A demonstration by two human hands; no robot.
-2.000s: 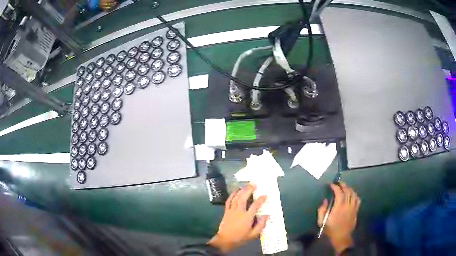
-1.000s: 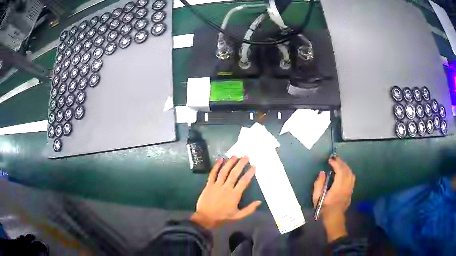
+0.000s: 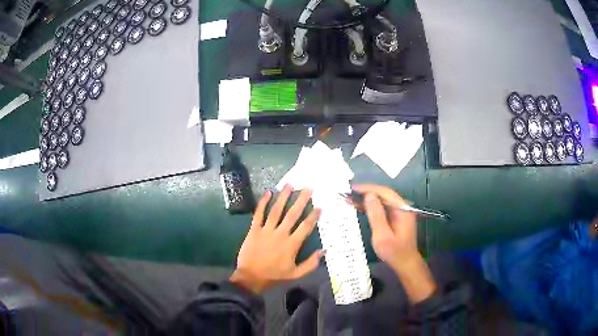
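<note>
The long narrow white record slip [image 3: 344, 252] lies at the bench's front edge with its lower end hanging over; faint rows and a yellowish patch show on it. My left hand [image 3: 277, 239] is flat with fingers spread, its fingertips on a white wipe and its thumb at the slip's left edge. My right hand [image 3: 393, 230] holds a thin pen [image 3: 419, 210] between thumb and fingers, its tip end over the slip's upper right part. White wipes [image 3: 318, 167] lie at the slip's top. Whether the tip touches the paper cannot be told.
A black small bottle [image 3: 234, 180] stands left of the slip. Another white wipe [image 3: 391, 147] lies right. Behind is the black fixture [image 3: 341, 98] with cables and a green label [image 3: 273, 96]. Boards with round parts flank it, left [image 3: 147, 118] and right [image 3: 488, 72]. Blue clothing shows lower right.
My right hand has moved left from beside the slip to its upper part, and the pen has turned from steep to nearly level. The slip hangs straighter. The view has tilted down.
</note>
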